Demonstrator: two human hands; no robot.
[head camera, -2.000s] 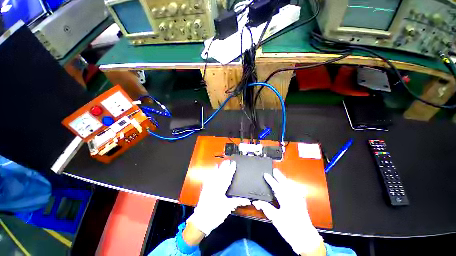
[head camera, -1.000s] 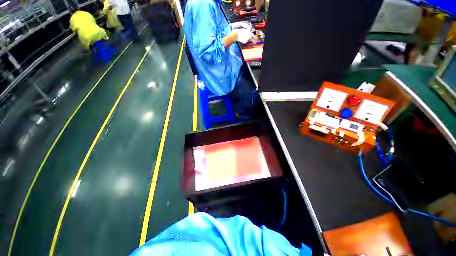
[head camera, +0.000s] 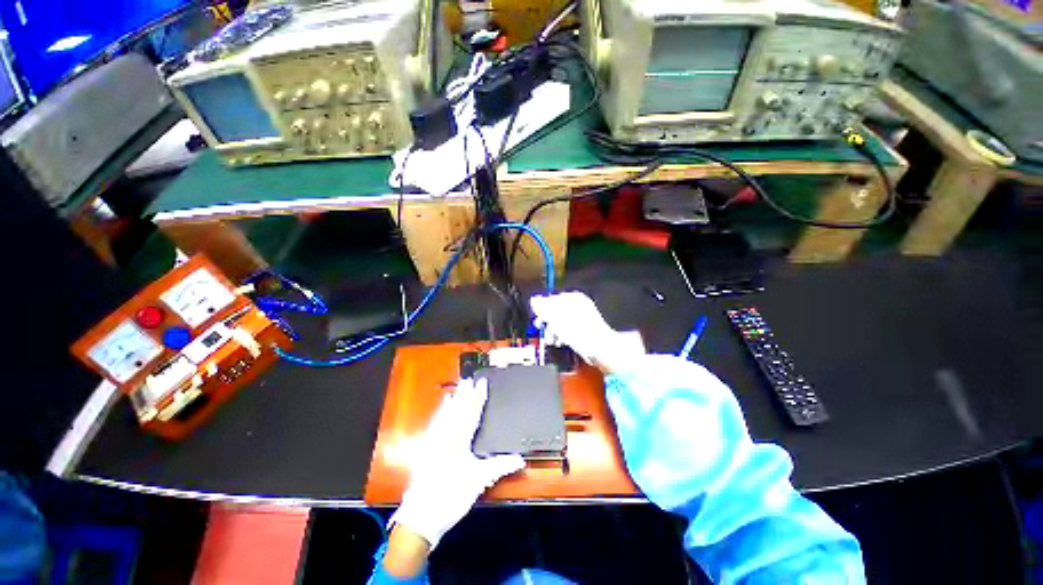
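Observation:
A flat black set-top box (head camera: 520, 409) lies on the orange board (head camera: 412, 394), its far edge against the fixture connector block (head camera: 511, 357). My left hand (head camera: 448, 471), in a white glove, holds the box at its left side and near left corner. My right hand (head camera: 572, 325), gloved in white, is at the right end of the connector block, where the cables enter. Its fingers are bent over something blue there, mostly hidden. Black cables (head camera: 490, 229) and a blue cable (head camera: 544, 246) run behind the block.
The remote control (head camera: 777, 366) and a blue marker pen (head camera: 693, 336) lie to the right. An orange meter case (head camera: 183, 343) stands at the left. Black boxes (head camera: 366, 311) lie below the green shelf (head camera: 343, 174), which holds oscilloscopes (head camera: 743, 74) and a power strip.
One second ago the view was turned left to the aisle; now it faces the bench. Compared with two seconds ago, my right hand has left the box's right side and moved up to the connector block.

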